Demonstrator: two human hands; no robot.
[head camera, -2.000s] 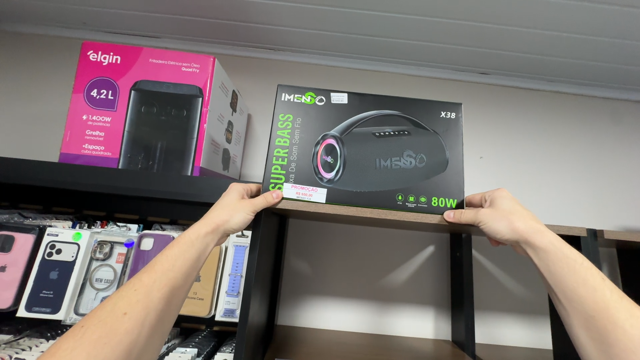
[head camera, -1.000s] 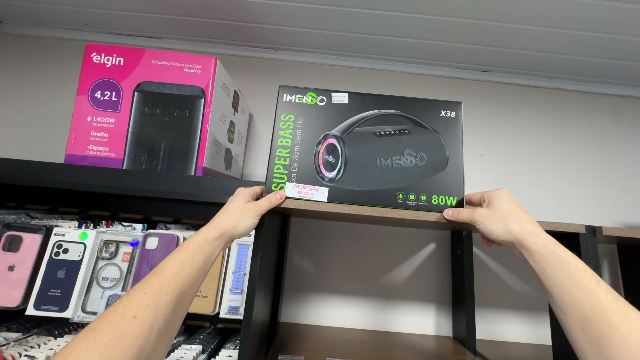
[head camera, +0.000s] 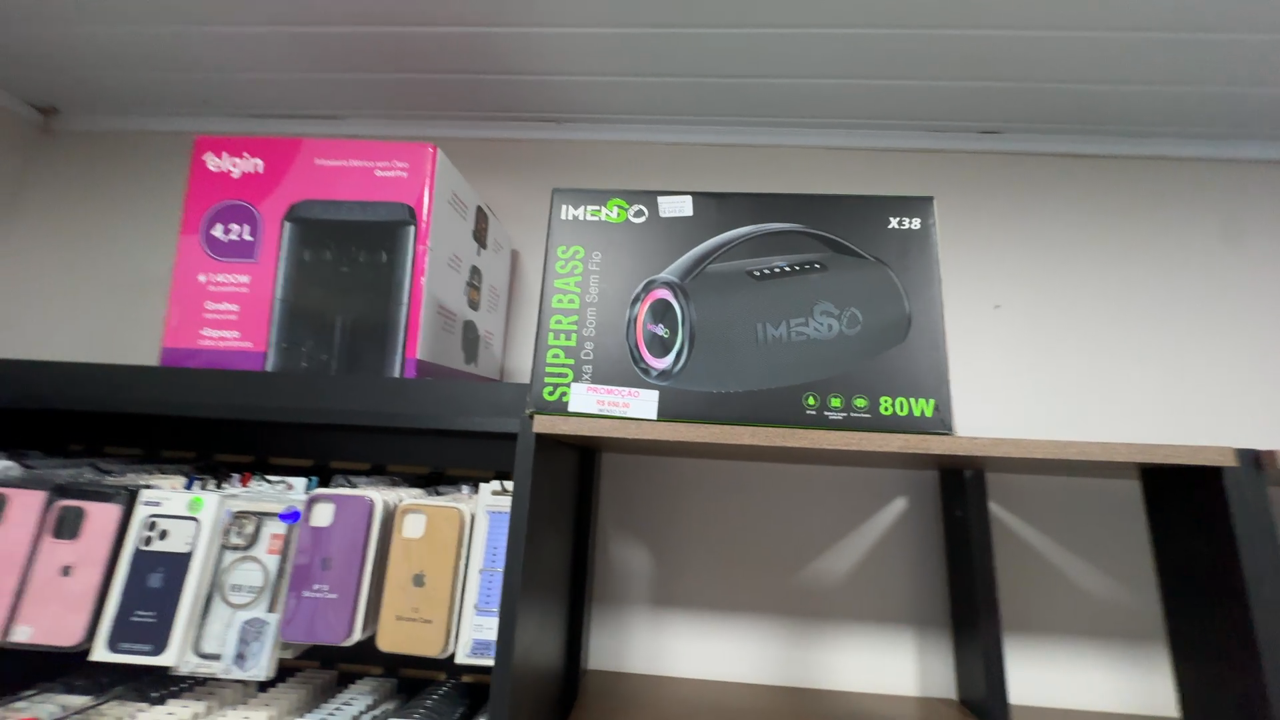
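Observation:
A black Imenso speaker box (head camera: 770, 310) stands upright on the wood-tone top board (head camera: 1060, 448) of a black-sided shelf unit. Its front, with a picture of a portable speaker with a carry handle, faces me. A white price label (head camera: 613, 402) is stuck at the lower left of that front, and a smaller sticker (head camera: 675, 206) is near the top edge. Neither my left hand nor my right hand is in view.
Left of the speaker box, a pink and white Elgin air fryer box (head camera: 235, 270) rests on a black ledge (head camera: 250, 400). Boxed phone cases (head camera: 330, 565) hang in rows below it. Black uprights (head camera: 975, 580) divide the shelf unit, and the ceiling panels (head camera: 640, 60) are close above.
Both hands have let go of the speaker box and left the view. The box stays on the top board. The view has shifted somewhat.

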